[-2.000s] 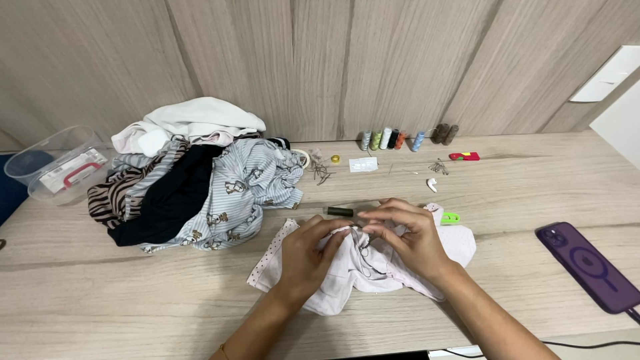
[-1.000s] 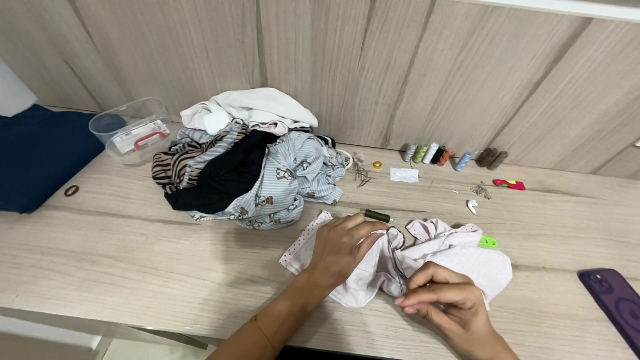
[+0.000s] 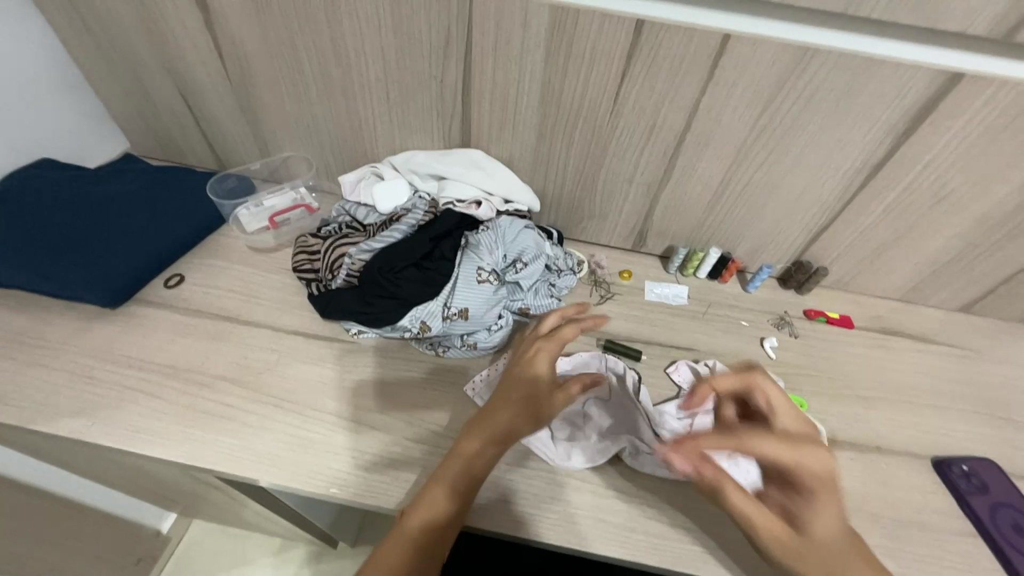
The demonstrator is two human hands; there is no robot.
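Observation:
A white cloth with a dotted edge [image 3: 592, 432] lies crumpled on the table under and between my hands. My left hand [image 3: 544, 376] is over its left part, fingers spread and nothing between them. My right hand [image 3: 760, 456] is raised over the right part, blurred, with thumb and fingers bent; whether it pinches a needle or thread cannot be told. Behind the cloth lies a dark green thread spool [image 3: 622, 350]. A bright green object [image 3: 798, 402] shows partly at the cloth's right edge.
A pile of clothes [image 3: 480, 280] lies behind left, near a clear plastic container [image 3: 272, 208] and folded navy fabric [image 3: 96, 232]. Several thread spools [image 3: 708, 262] stand by the back panel. Pins [image 3: 784, 324], a white earbud [image 3: 770, 347], a red tool [image 3: 829, 318] and a purple phone [image 3: 980, 504] are at the right.
My left hand has let go of the cloth and its fingers have spread. My right hand has risen from the cloth. The view has swung left.

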